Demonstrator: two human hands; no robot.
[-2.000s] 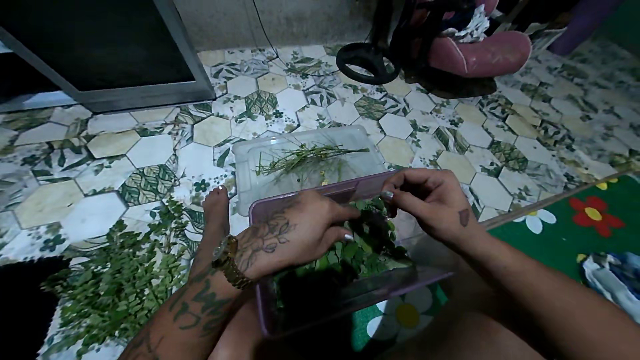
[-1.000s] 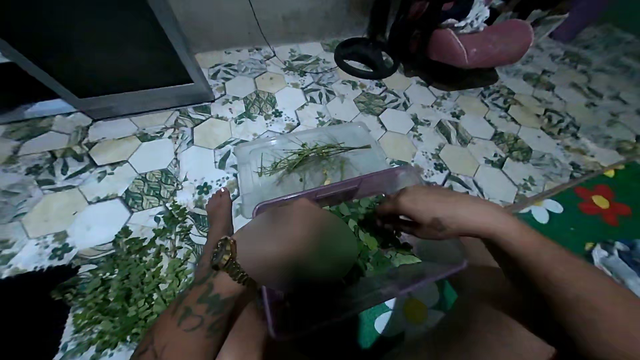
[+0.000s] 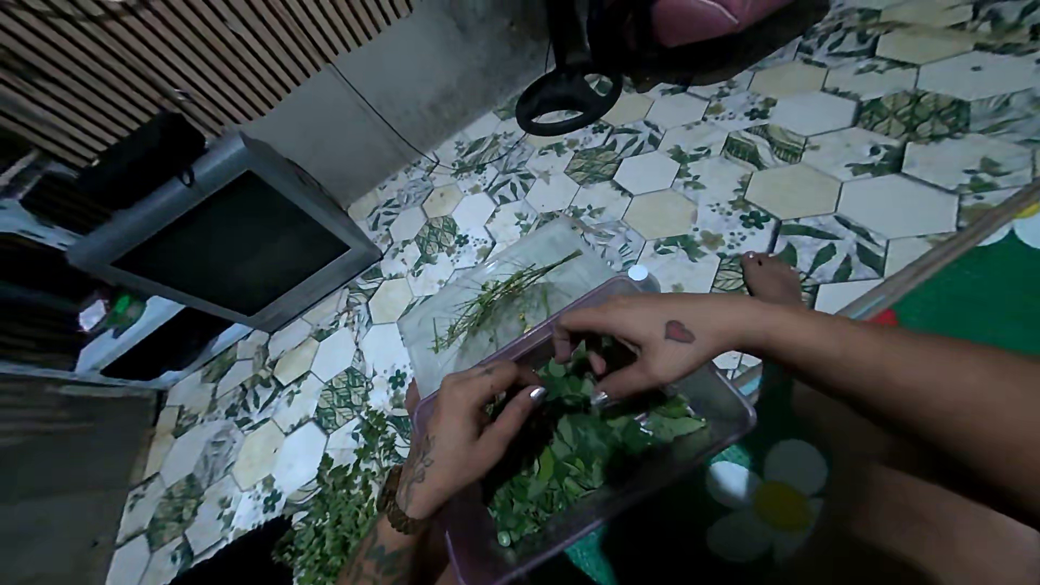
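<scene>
A clear plastic box with a purple rim [image 3: 597, 513] holds many loose green leaves [image 3: 561, 463]. Over its far left part is my left hand [image 3: 471, 431], wearing a wrist watch, its thumb and fingers at the leaves. My right hand [image 3: 634, 341] reaches in over the far side, fingers bent around a leafy sprig [image 3: 566, 382]; whether either hand grips it is hard to tell. Behind the box, bare green stems [image 3: 508, 296] lie on a translucent plastic lid [image 3: 439, 361]. A pile of leafy branches [image 3: 345, 504] lies on the floor at the left.
Patterned hexagonal tiles [image 3: 650, 172] cover the floor. An old television [image 3: 236, 244] stands at the left by the wall. A black wheel [image 3: 569, 101] and a pink padded item [image 3: 707, 16] are at the back. A green flowered mat [image 3: 975, 284] lies at the right, near a bare foot [image 3: 772, 279].
The view has swung and tilted considerably. My hands have come closer together over the leaves than one second ago. The stems still lie on the lid.
</scene>
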